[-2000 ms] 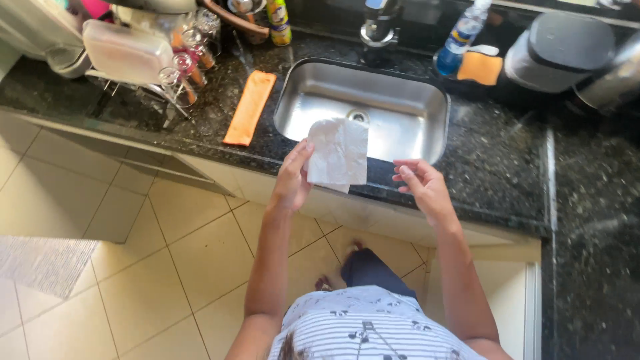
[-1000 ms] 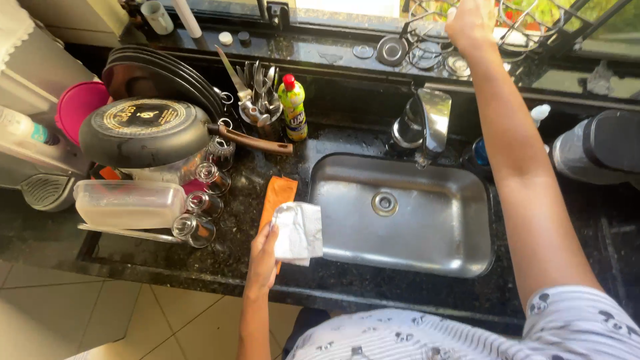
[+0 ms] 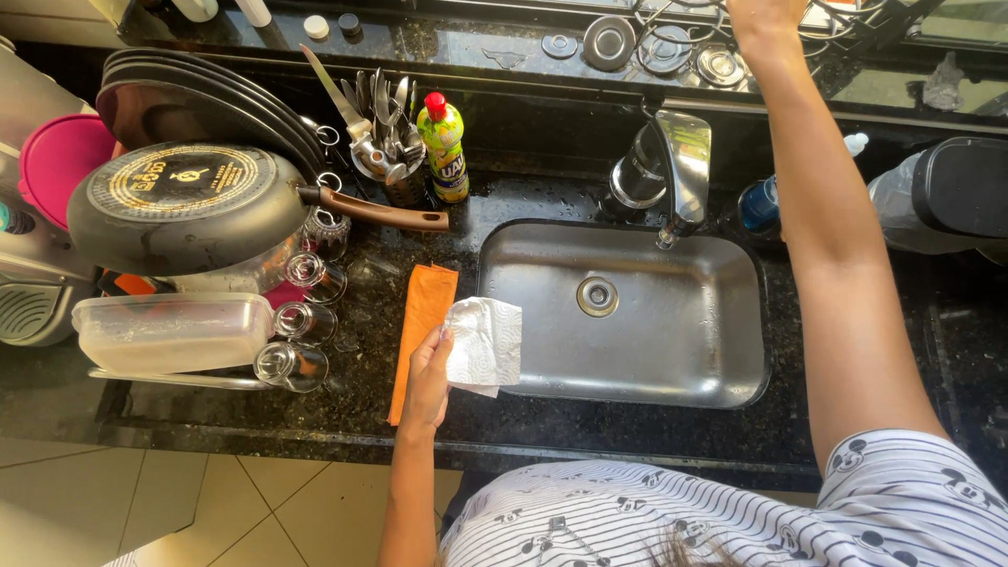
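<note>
My left hand (image 3: 428,382) pinches a folded white paper towel (image 3: 492,342) between thumb and fingers, just left of the stainless steel sink (image 3: 630,394). Beneath that hand an orange cloth (image 3: 429,295) lies folded on the dark stone counter. My right arm stretches up past the chrome faucet (image 3: 685,169) to the window; my right hand (image 3: 768,12) is cut off by the top edge, beside a dark metal window grille (image 3: 709,35), and its fingers are hidden. Round metal burner caps (image 3: 609,43) lie on the sill below the grille.
At the left, an upturned frying pan (image 3: 189,213), a plastic container (image 3: 173,335) and glasses (image 3: 305,321) crowd a drying rack. A cutlery holder (image 3: 405,189) and a yellow detergent bottle (image 3: 446,153) stand behind the cloth. Right of the faucet are a blue-liquid bottle (image 3: 760,205) and a black-lidded bin (image 3: 965,189).
My right hand has gone from beside the paper towel, over the sink's front edge, up to the window. My left hand keeps the paper towel. The view has shifted toward the window.
</note>
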